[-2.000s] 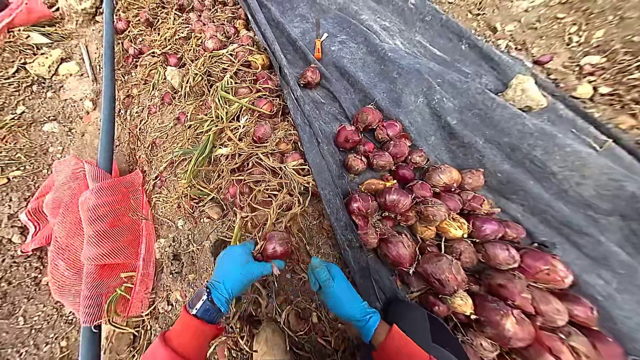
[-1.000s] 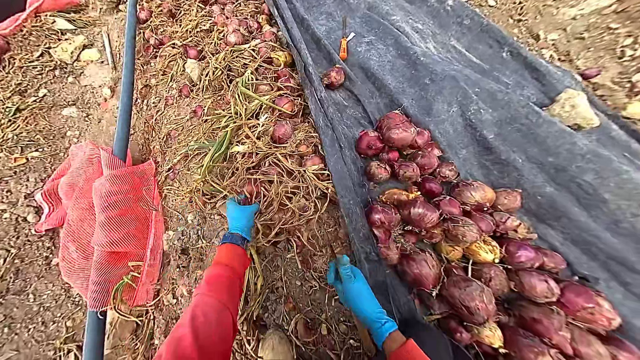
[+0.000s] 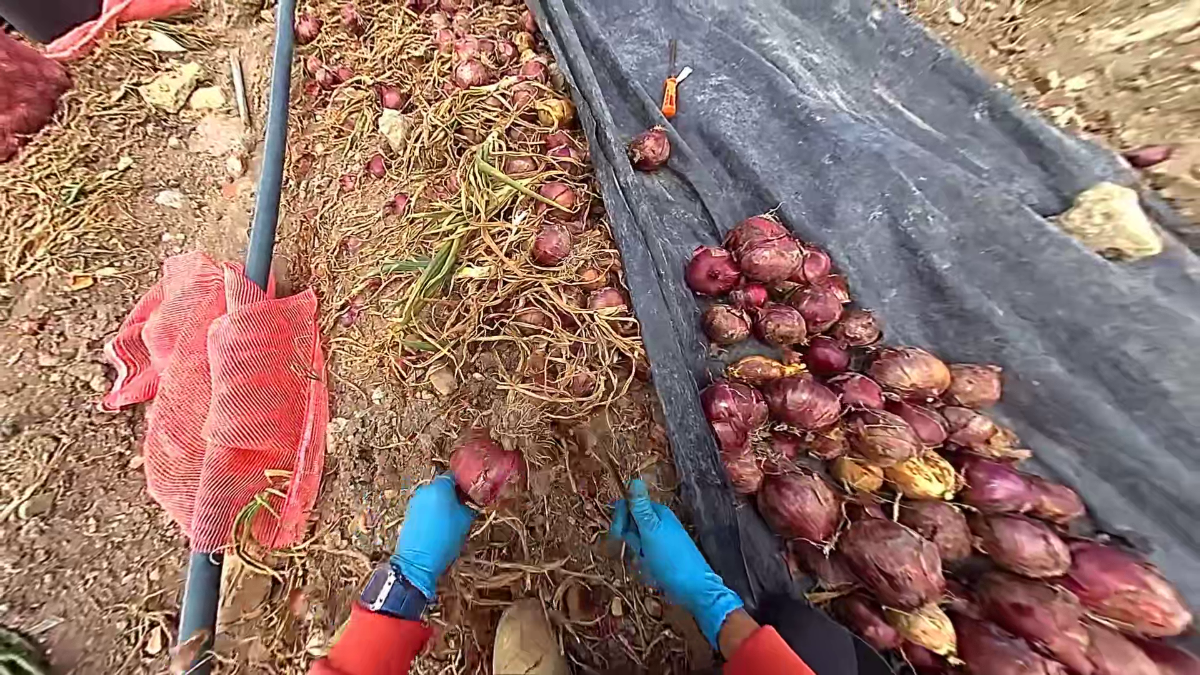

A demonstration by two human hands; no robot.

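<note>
My left hand [image 3: 433, 534], in a blue glove with a watch at the wrist, holds a red onion [image 3: 487, 469] with its roots still on, low in the middle of the view. My right hand [image 3: 667, 553], gloved in blue too, is a little to the right, apart from the onion. Its fingers are closed around a thin, dark tool [image 3: 617, 476] that is hard to make out. Beside the right hand, a large pile of red onions [image 3: 881, 441] lies on a dark cloth sheet [image 3: 806, 122]. Dried stalks with onions among them [image 3: 525, 253] cover the soil ahead.
A red mesh sack [image 3: 234, 394] drapes over a dark hose [image 3: 272, 159] at the left. An orange-handled knife [image 3: 669, 94] and a single onion [image 3: 650, 149] lie further up the sheet. A pale stone [image 3: 1112, 222] rests near its right edge. A boot toe [image 3: 527, 639] shows at the bottom.
One second ago my left hand was reaching among the stalks; it has come back toward me and now holds an onion. My right hand remains near the sheet's edge.
</note>
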